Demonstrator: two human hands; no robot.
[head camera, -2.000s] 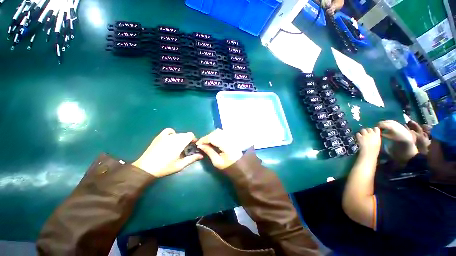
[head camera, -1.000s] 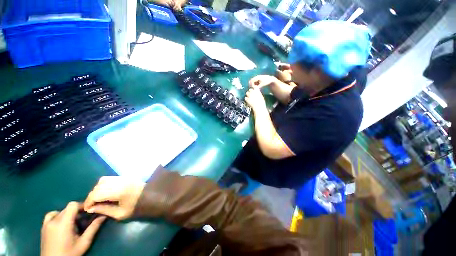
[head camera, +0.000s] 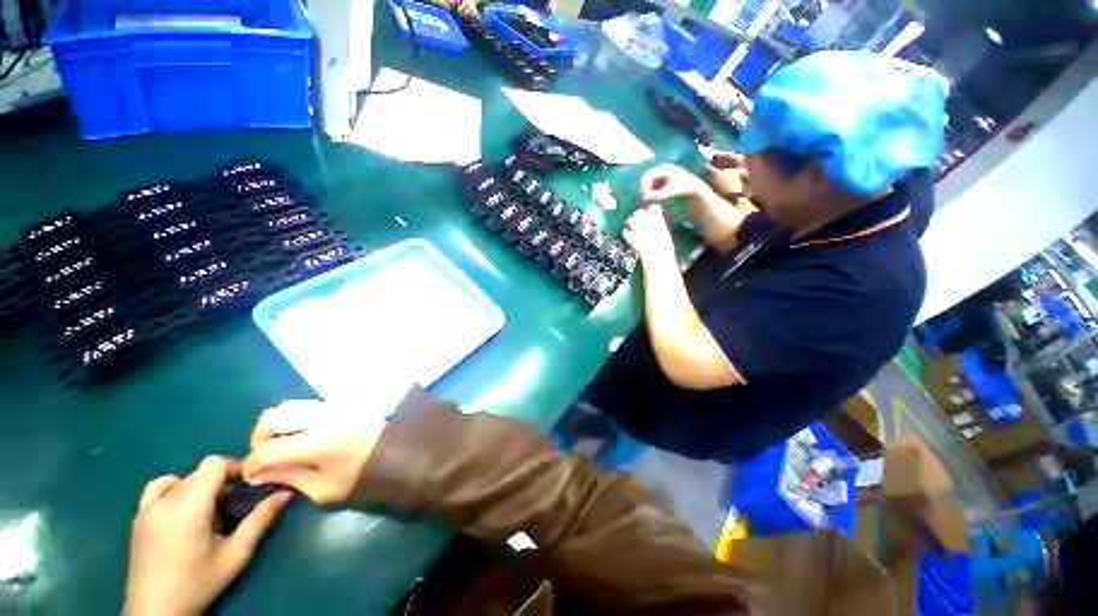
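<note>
A small black housing is held between my two hands, low at the left of the view above the green bench. My left hand grips it from the left, with the thumb along its lower side. My right hand has its fingertips on the housing's right end. The fingers hide most of it, and I cannot tell whether a white insert is between them. The parts tray, white inside with a light blue rim, lies just beyond my right hand.
Laid-out housings lie in columns at left, a blue bin behind them. The neighbour's housings form a slanting double row. Paper sheets lie beyond. A person in a blue cap sits at right, near loose white parts.
The view has swung to the right, bringing the seated person fully into view and losing the cable bundles. Both hands still hold the black housing.
</note>
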